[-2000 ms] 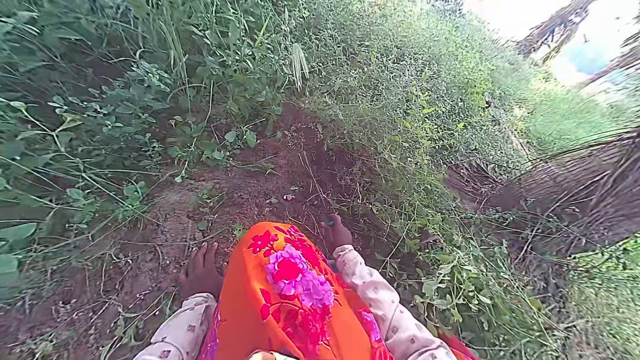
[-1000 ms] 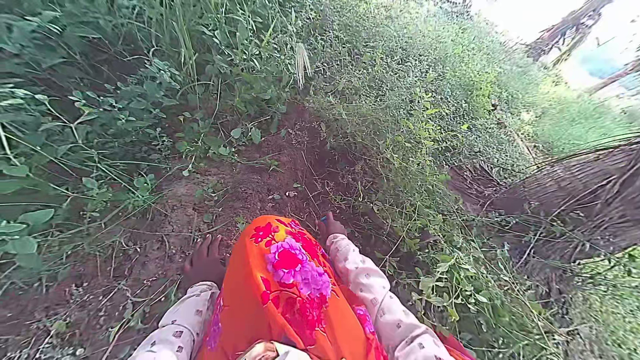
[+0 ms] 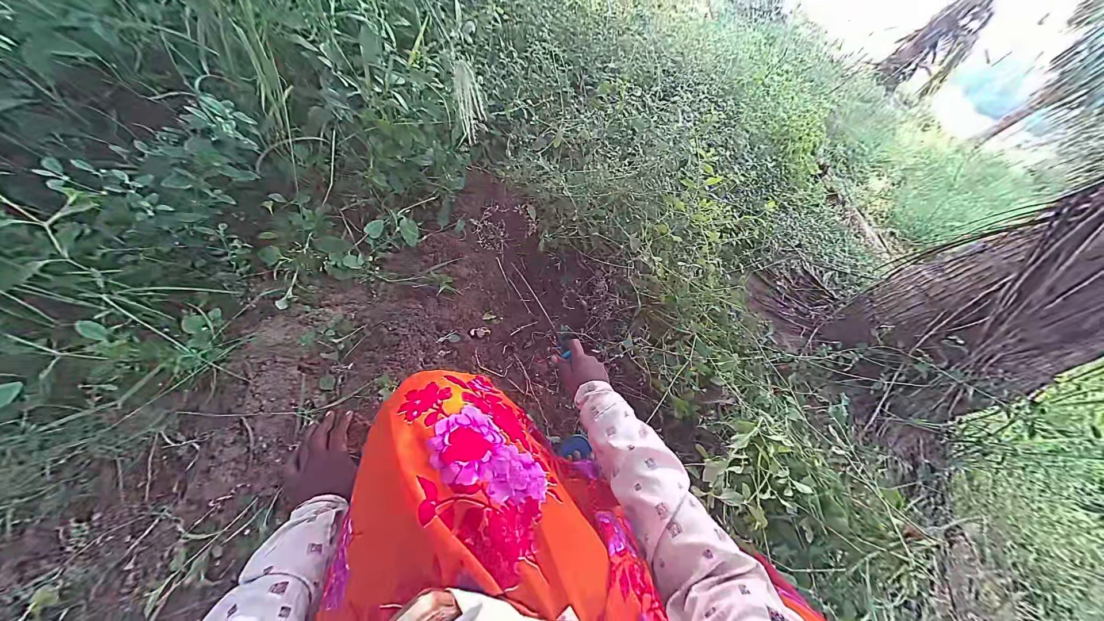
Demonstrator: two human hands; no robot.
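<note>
My left hand [image 3: 321,461] rests over the brown soil left of the orange floral cloth [image 3: 483,483] on my knees, its fingers apart and nothing in it. To the right of the cloth, my right hand [image 3: 580,366] is closed around a small blue object [image 3: 567,353], too little of which shows to name. Thin dry stems [image 3: 528,289] reach from near that hand across the bare soil [image 3: 414,323]. Part of a blue thing [image 3: 574,447], perhaps footwear, shows beside the cloth below the right hand.
Leafy weeds [image 3: 190,164] and grass stand at the left. A dense bank of low green plants [image 3: 673,147] rises ahead and to the right. A thick, fibrous tree trunk [image 3: 975,297] lies across the right side, with more trunks behind.
The blue thing below my right hand shows now and did not show plainly before. My left hand stays by the cloth.
</note>
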